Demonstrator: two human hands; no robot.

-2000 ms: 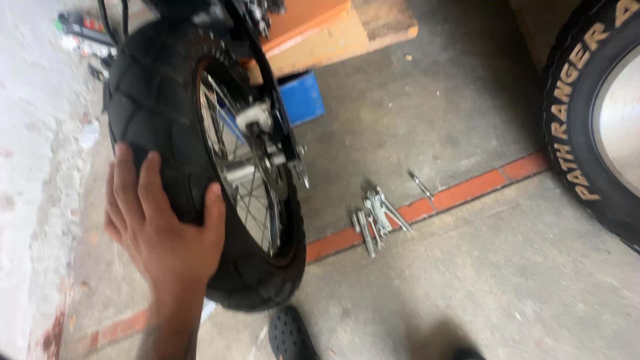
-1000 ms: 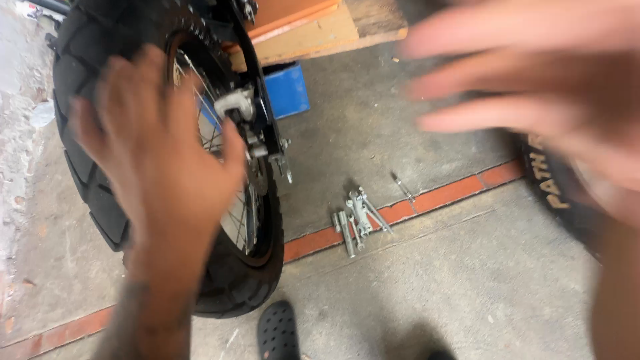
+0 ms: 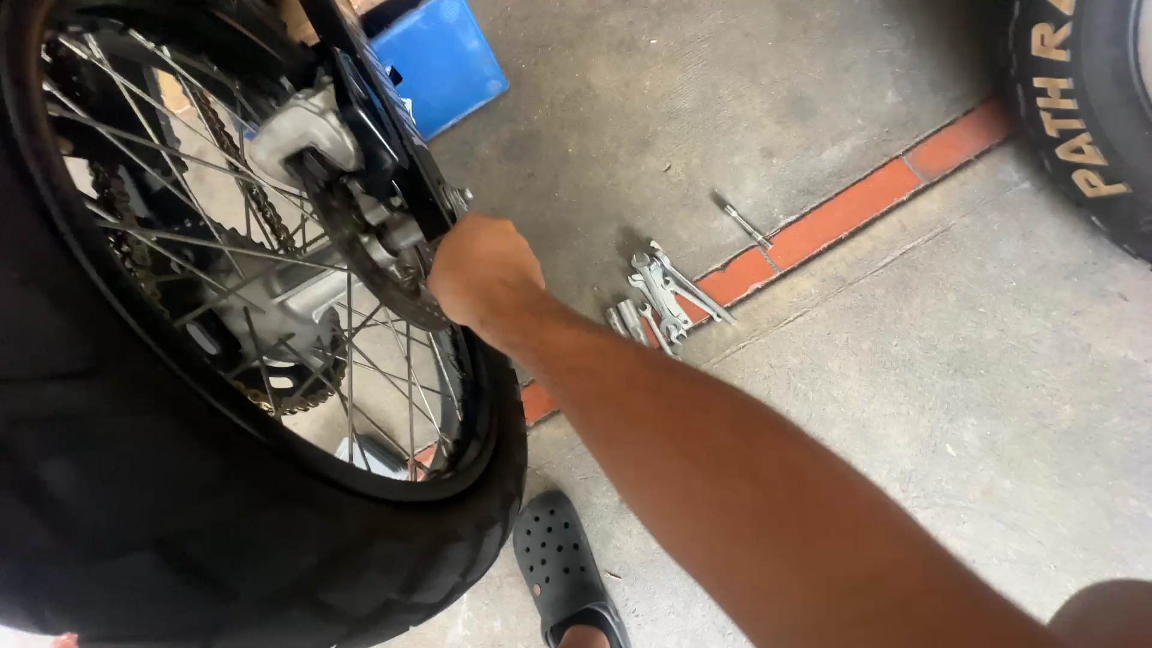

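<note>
My right hand (image 3: 486, 270) reaches in from the lower right to the axle end of a motorcycle's spoked wheel, beside the brake disc (image 3: 373, 261) and the swingarm (image 3: 382, 117). Its fingers are hidden behind the back of the hand, so what they touch or hold cannot be told. The silver brake caliper (image 3: 301, 135) sits just above and left of it. The black knobbly tyre (image 3: 180, 504) fills the left side. My left hand is out of view, apart from what may be a fingertip at the bottom left edge.
Several wrenches (image 3: 670, 292) and sockets lie on the concrete floor across a red tile strip (image 3: 846, 211), with a slim metal tool (image 3: 745, 223) nearby. A blue plastic box (image 3: 441, 67) stands behind the wheel. Another tyre (image 3: 1071, 99) is at the right. A grey clog (image 3: 558, 558) is below.
My right hand, raised at the upper right one second ago, is now at the wheel's axle. My left hand has left its place over the wheel. The view has moved nearer the wheel.
</note>
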